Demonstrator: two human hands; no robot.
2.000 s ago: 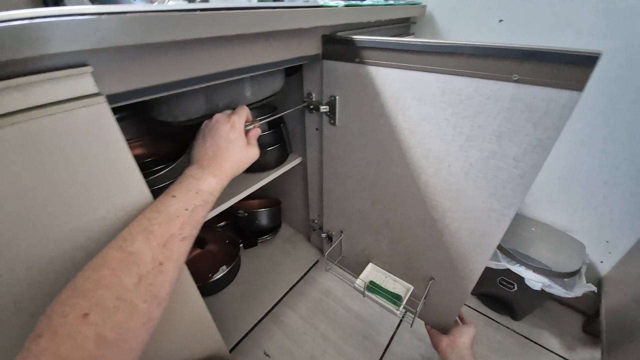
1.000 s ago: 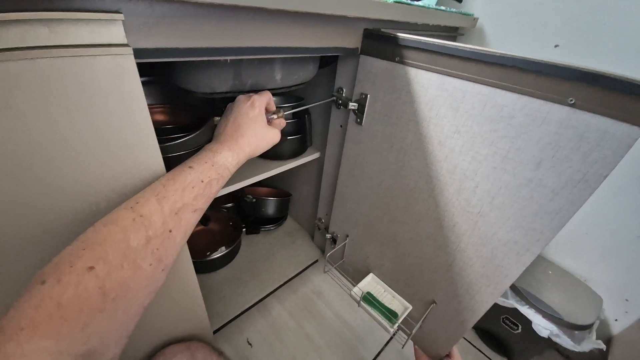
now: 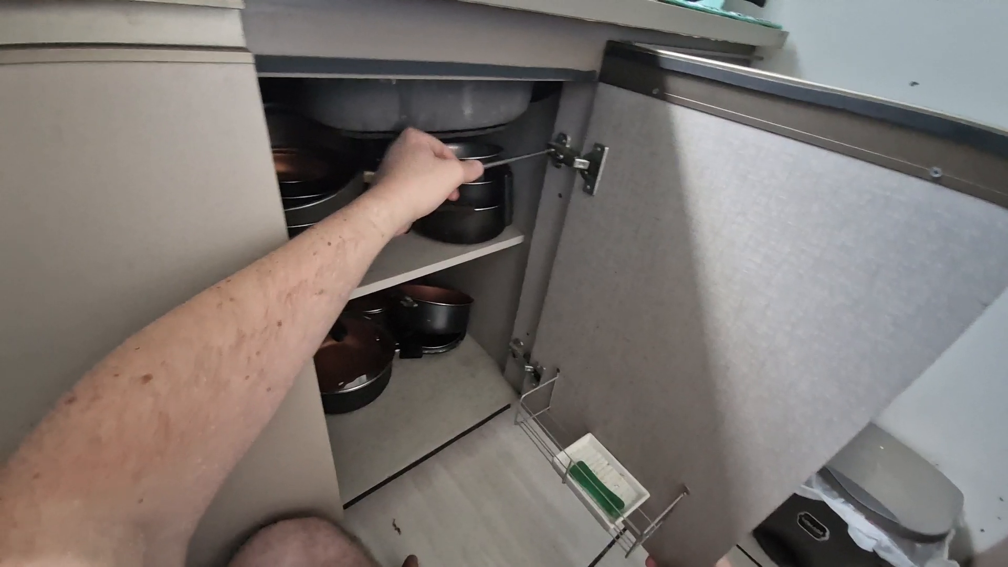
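Observation:
My left hand (image 3: 421, 177) reaches into the open cabinet, closed around the handle of a thin screwdriver (image 3: 517, 159). The handle is mostly hidden; the metal shaft runs right to the upper door hinge (image 3: 568, 156), its tip meeting the part on the cabinet side. The hinge joins the cabinet door (image 3: 732, 276), swung wide on the right. At the door's bottom edge, only slivers of my right hand (image 3: 652, 561) show at the frame border. A lower hinge (image 3: 529, 364) also holds the door.
Black pots (image 3: 465, 224) and pans stand on the shelf (image 3: 441, 260), below a grey basin. More pans (image 3: 354, 366) rest on the cabinet floor. A wire rack (image 3: 543, 429) on the door holds a white tray (image 3: 606, 472) with a green item. A bin (image 3: 882, 488) stands right. My knee (image 3: 303, 543) is low.
The view has come nearer and turned, so less of my right hand shows at the door's bottom. My left hand stays on the screwdriver at the upper hinge.

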